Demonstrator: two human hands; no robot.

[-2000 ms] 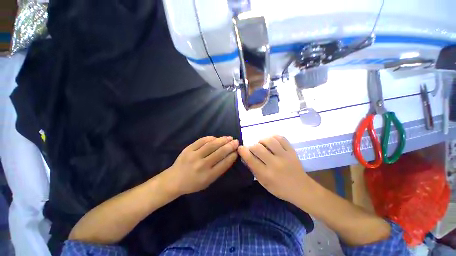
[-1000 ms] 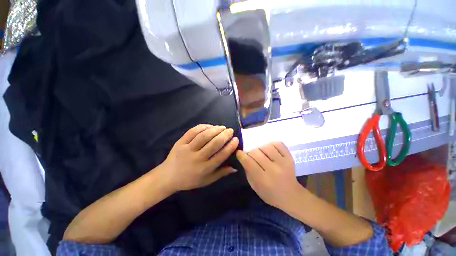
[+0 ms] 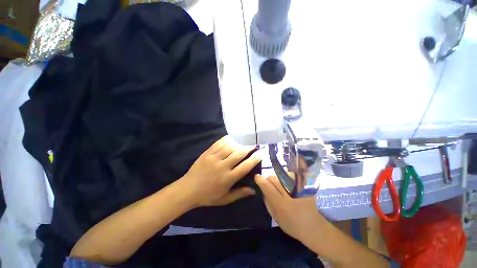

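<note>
A large black garment [image 3: 141, 115] spreads over the left and front of the table. Its right edge lies under the end of the white sewing machine head [image 3: 340, 68]. My left hand [image 3: 219, 170] lies on the garment, fingers bent, fingertips at the edge by the needle area. My right hand [image 3: 287, 207] is just right of it, thumb side at the same edge, its fingertips partly behind the shiny eye guard [image 3: 306, 162]. The needle and presser foot are hidden by the machine head. Whether the fingertips pinch the cloth is partly hidden.
Scissors with red and green handles [image 3: 388, 193] lie right on the bed, with a slim metal tool [image 3: 445, 163] beside them. The ruled grey table edge [image 3: 345, 201] runs below. A red plastic bag [image 3: 423, 238] is underneath. White cloth [image 3: 15, 136] and a shiny bundle [image 3: 49, 36] are left.
The view has shifted, showing the machine's top and knobs, with the head lower in the picture. Both hands now sit close against the machine's end. The scissors still lie at the right.
</note>
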